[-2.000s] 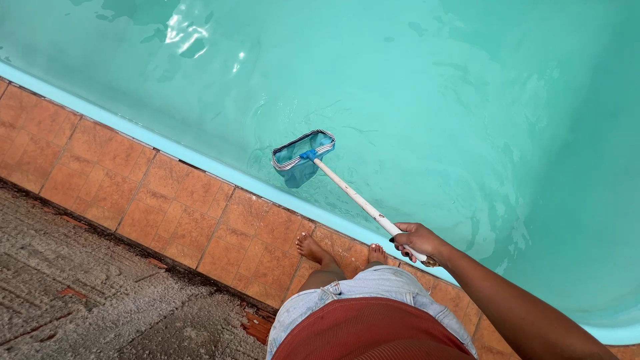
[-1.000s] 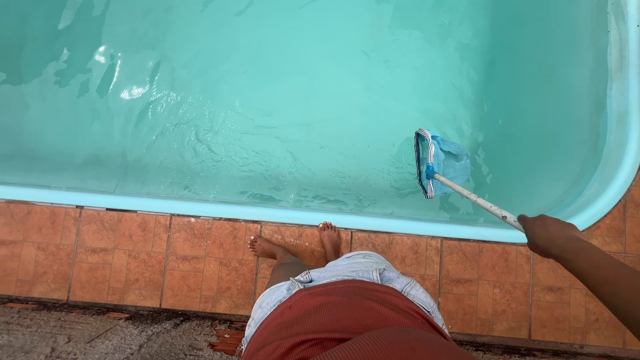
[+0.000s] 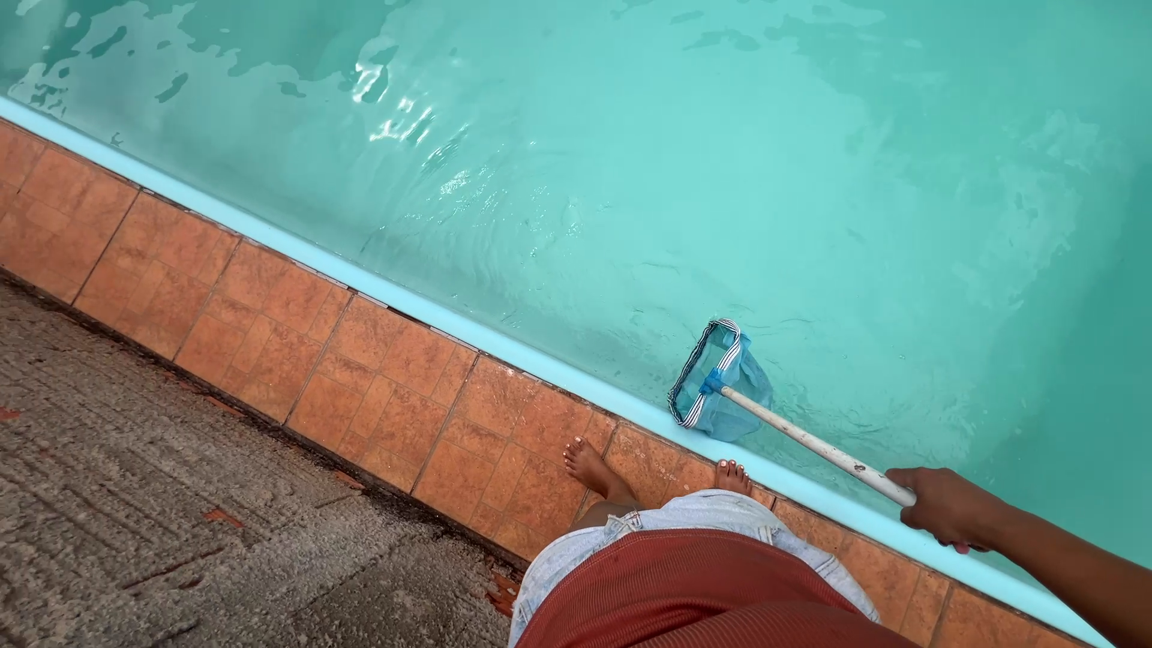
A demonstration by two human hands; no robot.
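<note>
My right hand [image 3: 952,508] is closed around the end of a worn white pole [image 3: 819,445] at the lower right, above the pool's edge. A blue mesh pool skimmer net [image 3: 742,391] with a striped rim is fixed to the pole's far end by a blue joint. The net is at the water near the light blue pool edge, with its open side turned to the left. Whether its lower part is under the surface is hard to tell. My left hand is out of view.
Turquoise pool water [image 3: 630,180] fills the upper part. A light blue pool rim [image 3: 378,288] runs diagonally beside orange-brown tiles [image 3: 387,396], where my bare feet [image 3: 589,468] stand. Rough grey concrete [image 3: 162,504] lies at the lower left.
The view has turned strongly between frames. Since two seconds ago, the net has swung from facing up with its bag below to facing sideways. My right hand has kept hold of the pole.
</note>
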